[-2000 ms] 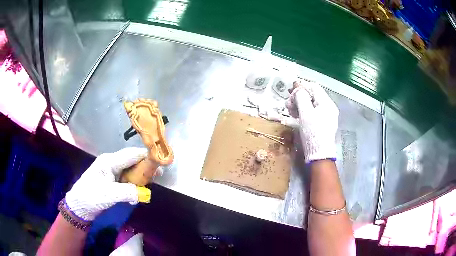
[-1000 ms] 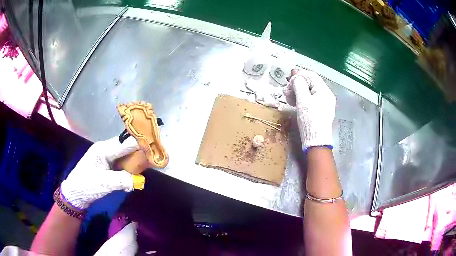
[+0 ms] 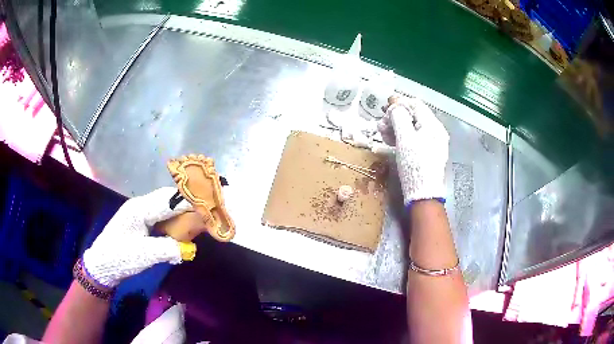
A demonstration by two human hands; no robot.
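My left hand point(image 3: 131, 235), in a white knitted glove with a yellow wrap on one digit, holds a tan foot-and-leg piece point(image 3: 204, 195) by its shank at the bench's front edge. The grooved sole faces up, toes towards the upper left. My right hand point(image 3: 419, 144), in a white glove, is above the bench at the right of a brown cardboard pad point(image 3: 289, 195). Its fingertips are together near the bottles; whether they hold anything cannot be told. Dark specks point(image 3: 330, 207), a small pale cap point(image 3: 345, 193) and thin pale sticks point(image 3: 350, 166) lie on the pad.
Two translucent squeeze bottles point(image 3: 342, 91) lie behind the pad, with a crumpled white wipe point(image 3: 357, 133) just below them. A green conveyor belt point(image 3: 283, 23) runs behind the metal bench point(image 3: 202, 87). A dark object shows behind the tan piece. Blue crates are at the lower left.
The view has shifted slightly. The tan piece has turned and tilted a little in my left hand and sits slightly lower than a second ago. My right hand stays in nearly the same place.
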